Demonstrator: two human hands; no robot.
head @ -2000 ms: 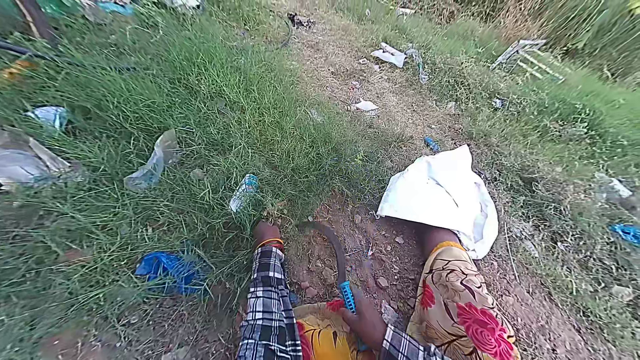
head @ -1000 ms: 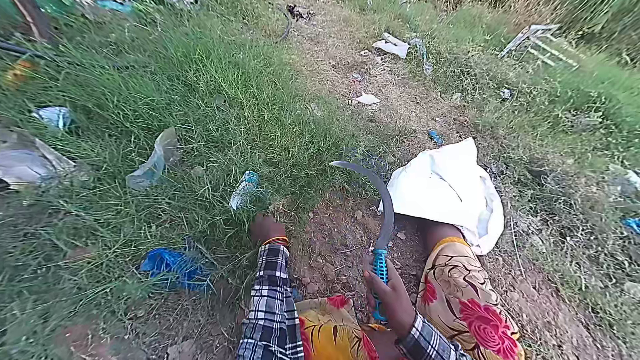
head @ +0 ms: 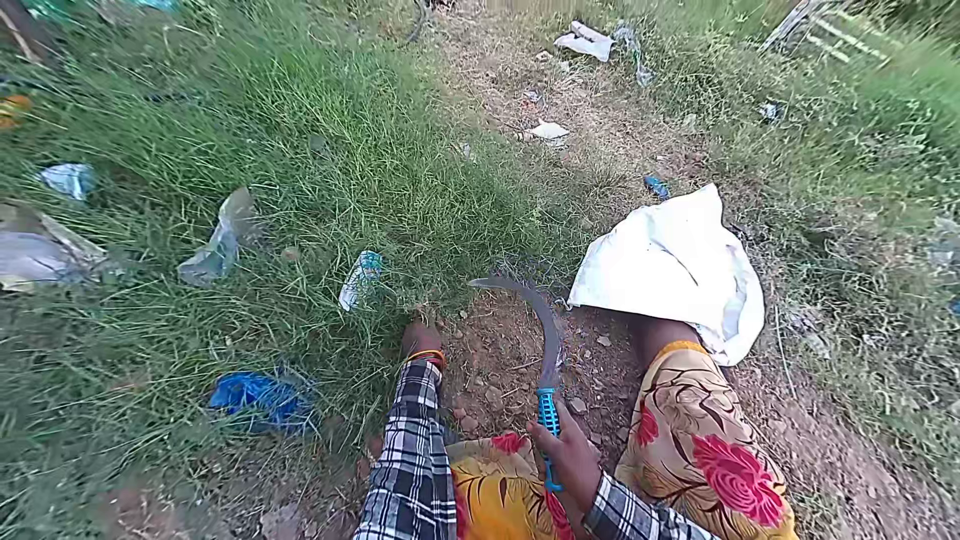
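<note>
My right hand point(head: 571, 457) is closed around the blue plastic handle of a sickle point(head: 551, 337), low in the middle of the view. The curved metal blade rises from the handle over bare soil, its tip bending left to the edge of the grass point(head: 465, 217). My left hand point(head: 422, 337), with bangles at the wrist, reaches down at the grass edge, left of the blade; its fingers are mostly hidden, and what they touch cannot be told. Just beyond it a crumpled plastic bottle or wrapper point(head: 361, 280) lies in the grass. A white sack point(head: 671, 262) covers my right foot.
Blue plastic netting or bag point(head: 264, 401) lies in the grass at left, with a clear plastic piece point(head: 221, 240) and a pale plastic sheet point(head: 41, 255) beyond. A white scrap point(head: 550, 132) and a small blue item point(head: 656, 187) lie ahead. A pale frame point(head: 825, 30) stands at far right.
The sickle has come up from low between my legs, its blade lifted from near the soil and swung left-pointing. My left hand has stayed by the grass edge.
</note>
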